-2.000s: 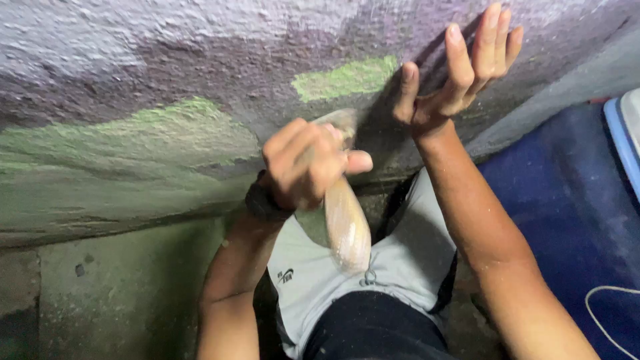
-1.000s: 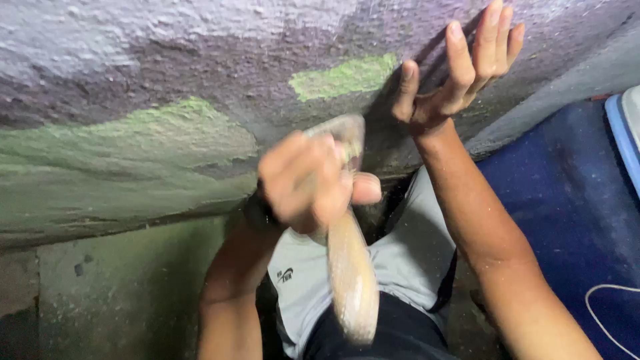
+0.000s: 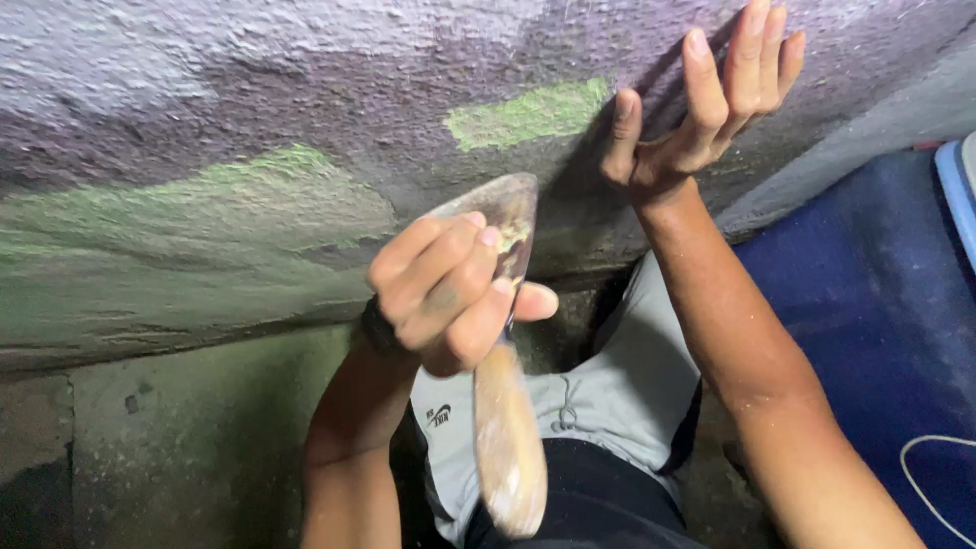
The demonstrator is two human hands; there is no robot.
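Note:
My left hand (image 3: 450, 293), with a dark band on its wrist, grips a pointed metal trowel (image 3: 522, 229) around the blade and neck. The trowel's wooden handle (image 3: 509, 450) points down toward my body, and its blade tip points up at the rough painted wall (image 3: 366, 91). Whether the blade touches the wall, I cannot tell. My right hand (image 3: 701, 114) is spread against the wall to the right, holding nothing. Between and left of the hands, the wall shows a small pale green patch (image 3: 526, 114) and a larger green patch (image 3: 252, 198).
A dark blue container or covered object (image 3: 862, 305) stands at the right, with a light blue rim (image 3: 957, 198) and a pale cord (image 3: 915, 473). Below the wall lies a concrete floor (image 3: 198, 442). My legs in light grey trousers (image 3: 633, 381) are close under the trowel.
My left hand was blurred with motion in both earlier frames. The end of the trowel handle is now closer to my body than two seconds ago. My right hand has stayed in place.

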